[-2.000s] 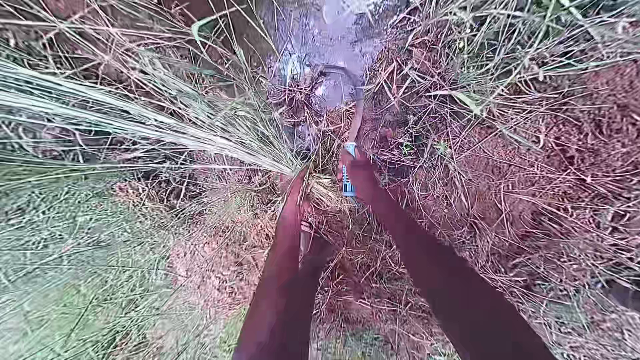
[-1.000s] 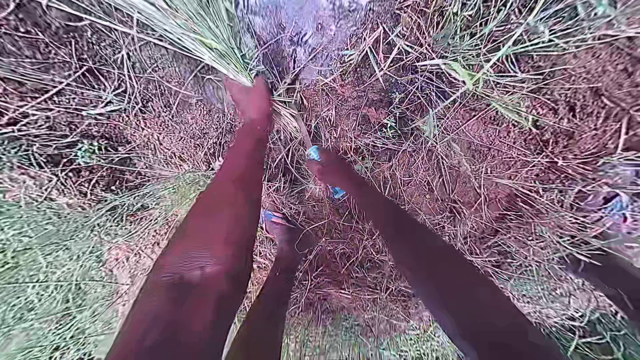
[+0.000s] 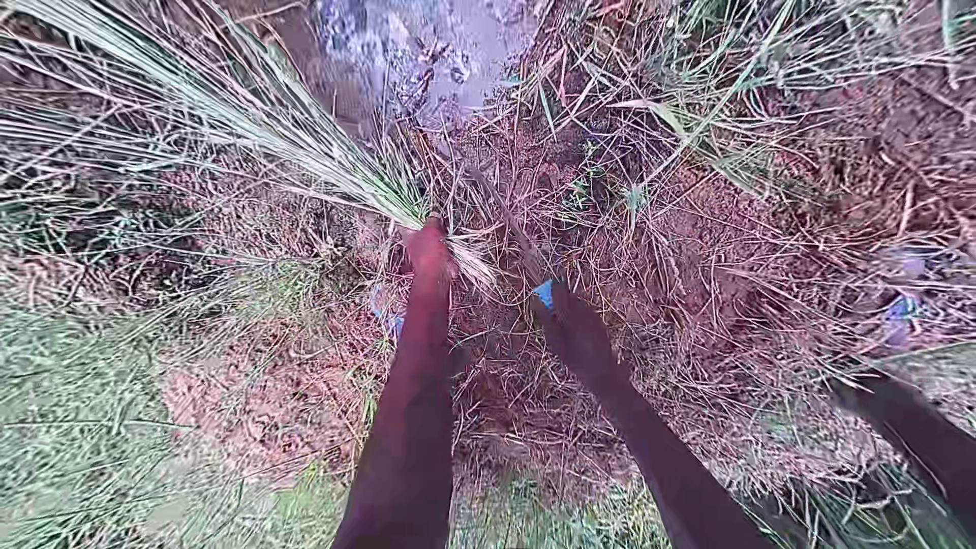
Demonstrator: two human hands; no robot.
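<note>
My left hand [image 3: 429,248] is closed around the lower end of a bundle of long green grass stalks [image 3: 305,133]. The stalks fan out to the upper left, and their pale cut ends stick out to the right of the fist. To the right, my right hand [image 3: 572,328] grips the blue handle [image 3: 544,293] of a tool with a long, thin, dark blade [image 3: 507,217], apparently a sickle. The blade points up and left among dry stems, close to the cut ends, and its tip is hard to make out.
Muddy water [image 3: 427,53] lies at the top centre. Dry cut stems [image 3: 686,335] and reddish soil surround the hands. Green grass [image 3: 76,427] covers the lower left, with taller blades at the upper right. A dark limb [image 3: 907,427], apparently a leg, enters at the lower right.
The curved blade, seen over the water two seconds ago, is now lower among the stems. My left hand, beside the right hand at first, now stands apart from it with the grass bundle.
</note>
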